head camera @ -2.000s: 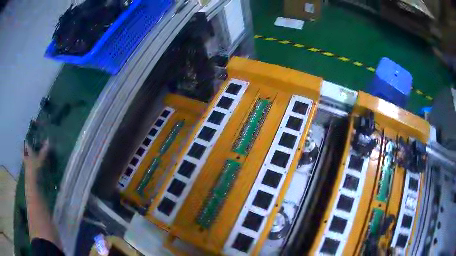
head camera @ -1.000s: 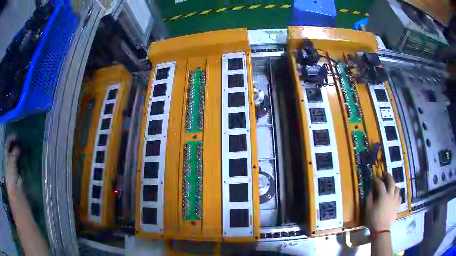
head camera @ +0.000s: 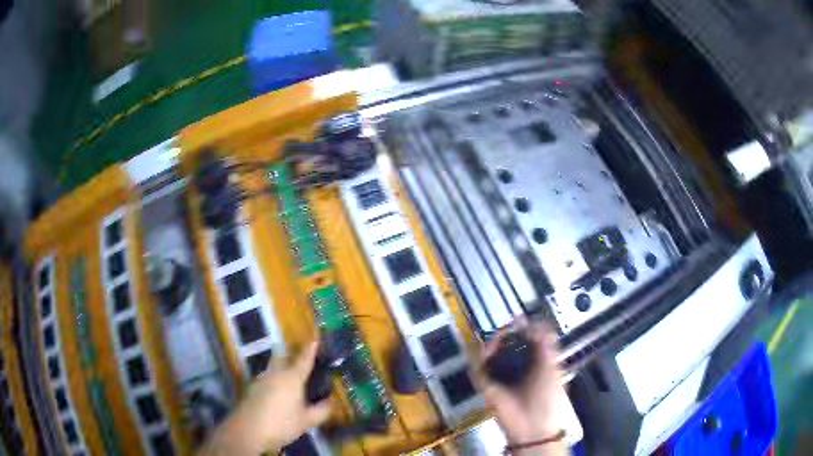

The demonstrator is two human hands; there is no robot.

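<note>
My left hand (head camera: 272,401) is over the near part of the orange test tray (head camera: 370,307), its fingers around a black power adapter (head camera: 319,378) beside the green connector board (head camera: 332,307). My right hand (head camera: 526,383) is at the tray's near right corner, palm up, with another black power adapter (head camera: 513,356) in it. A dark adapter or cord piece (head camera: 406,370) lies between the board and the right white socket strip (head camera: 419,303). More black adapters (head camera: 348,151) with cords sit at the tray's far end. Blur hides the cord tips.
A second orange tray (head camera: 89,209) lies to the left, past a gap with a round part (head camera: 168,274). Right of my tray are silver rails (head camera: 463,240) and a grey metal plate (head camera: 570,196) with holes. A blue crate (head camera: 731,405) stands at lower right, a blue stool (head camera: 291,46) beyond.
The view has swung right. My left hand has come from the green surface at far left to the tray and now holds an adapter. My right hand has moved to the tray's right edge, adapter in palm.
</note>
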